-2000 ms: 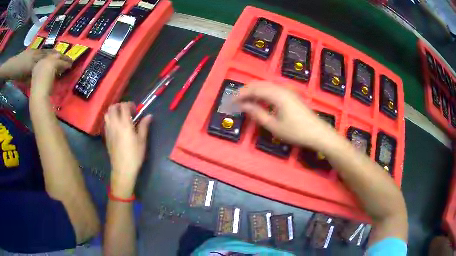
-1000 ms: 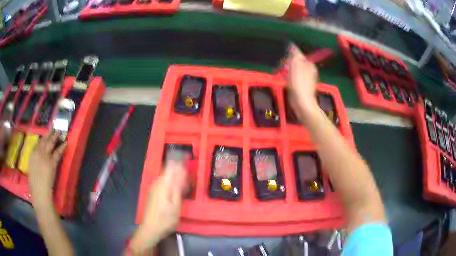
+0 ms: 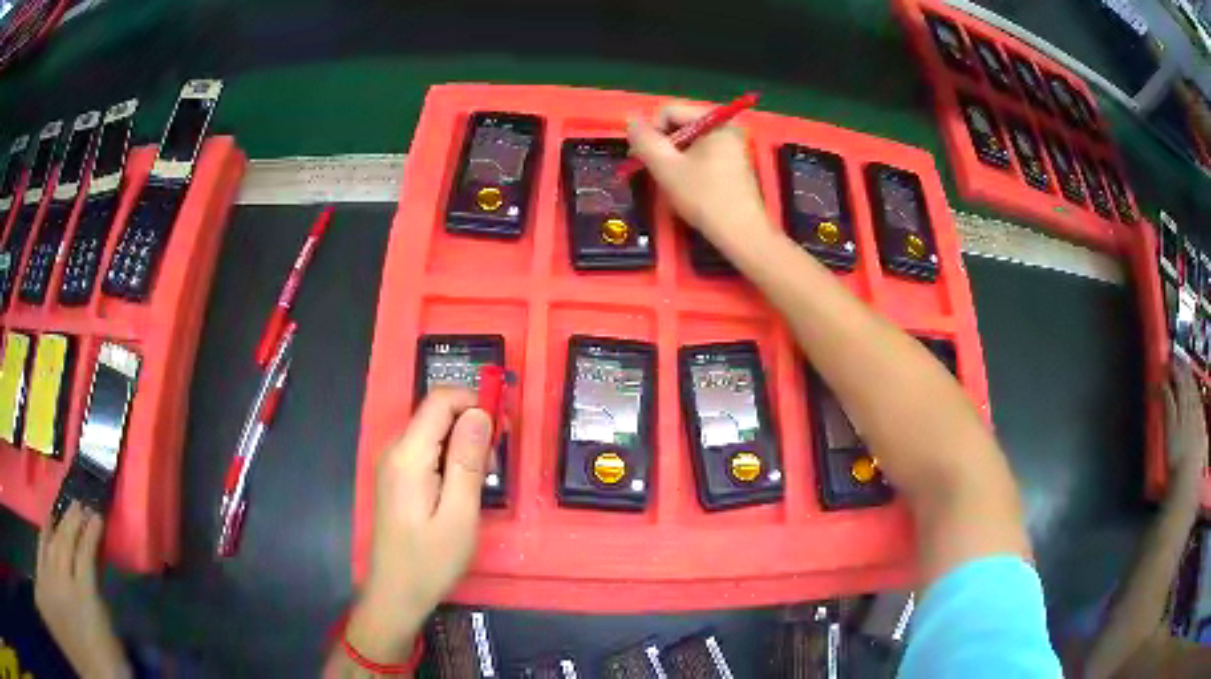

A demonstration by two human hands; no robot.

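A red-orange foam tray (image 3: 531,557) holds closed black phones in two rows, their label sides and gold discs facing up. My right hand (image 3: 704,166) holds a red marker (image 3: 717,120), its tip at the phone (image 3: 608,206) second from left in the back row. My right forearm crosses the tray and partly hides phones. My left hand (image 3: 432,511) holds a small red pen cap (image 3: 491,391) over the front-left phone (image 3: 461,358), which it partly covers.
Red pens (image 3: 295,285) and a white-and-red pen (image 3: 252,438) lie left of the tray. Batteries (image 3: 458,643) lie along the near edge. Neighbours' trays (image 3: 193,332) stand left and right, with a person's hand (image 3: 73,584) at the left one.
My right hand has come from beyond the tray's back edge to the back-row phone with the marker. The view has shifted. My left hand remains near the front-left pocket with the cap.
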